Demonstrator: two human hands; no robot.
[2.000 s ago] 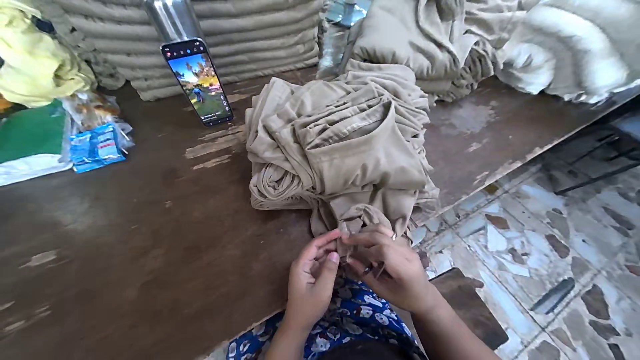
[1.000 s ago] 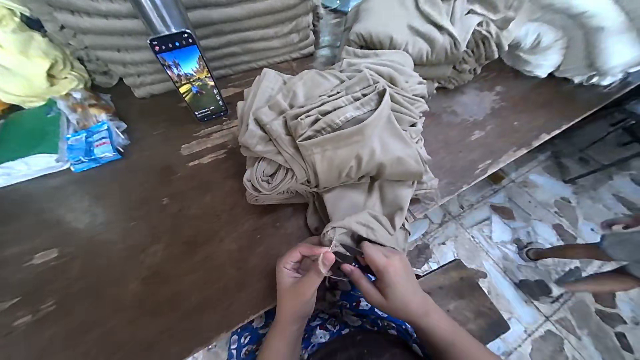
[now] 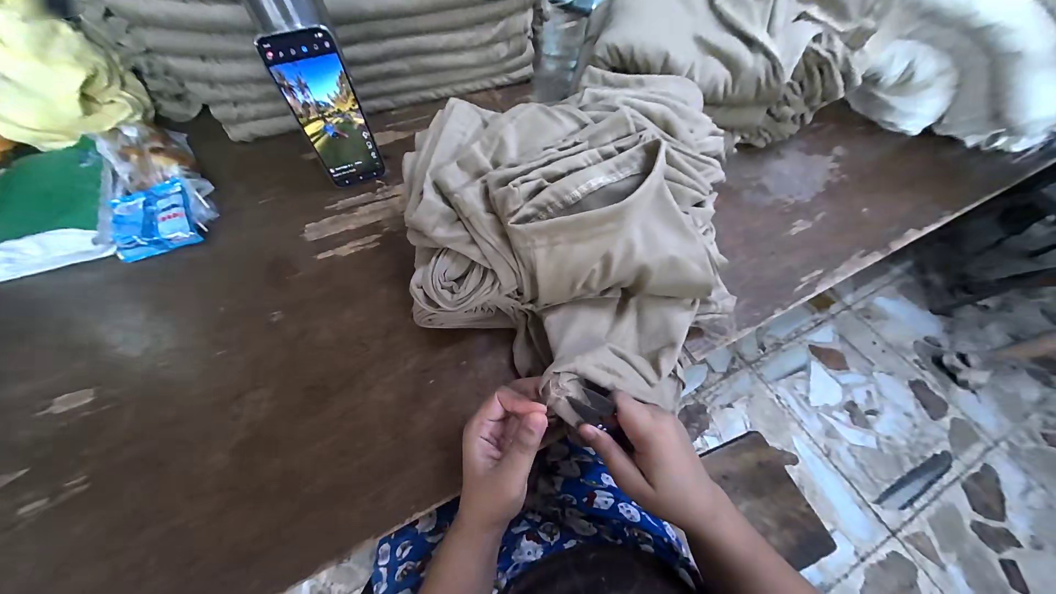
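Observation:
A heap of beige cloth garments (image 3: 610,247) lies on the brown wooden table, one part hanging over the front edge toward me. My left hand (image 3: 503,450) pinches the edge of this hanging cloth between thumb and forefinger; a thread there is too fine to make out. My right hand (image 3: 652,454) is closed around a small dark tool, likely thread snips (image 3: 592,406), whose blades lie against the cloth close to my left fingertips. The palm and fingers of my right hand hide the rest of the tool.
A lit smartphone (image 3: 322,107) leans on a metal cylinder (image 3: 289,15) before stacked beige cloth (image 3: 429,49). Blue packet (image 3: 157,221), green item (image 3: 49,194) and yellow cloth (image 3: 62,78) lie left. More cloth (image 3: 709,49) is behind. A wooden seat (image 3: 767,495) stands right, below the table (image 3: 247,396).
The dark tool in my right hand now shows against the cloth; two seconds ago it was mostly hidden. A person's legs at the right a second ago have largely left the view.

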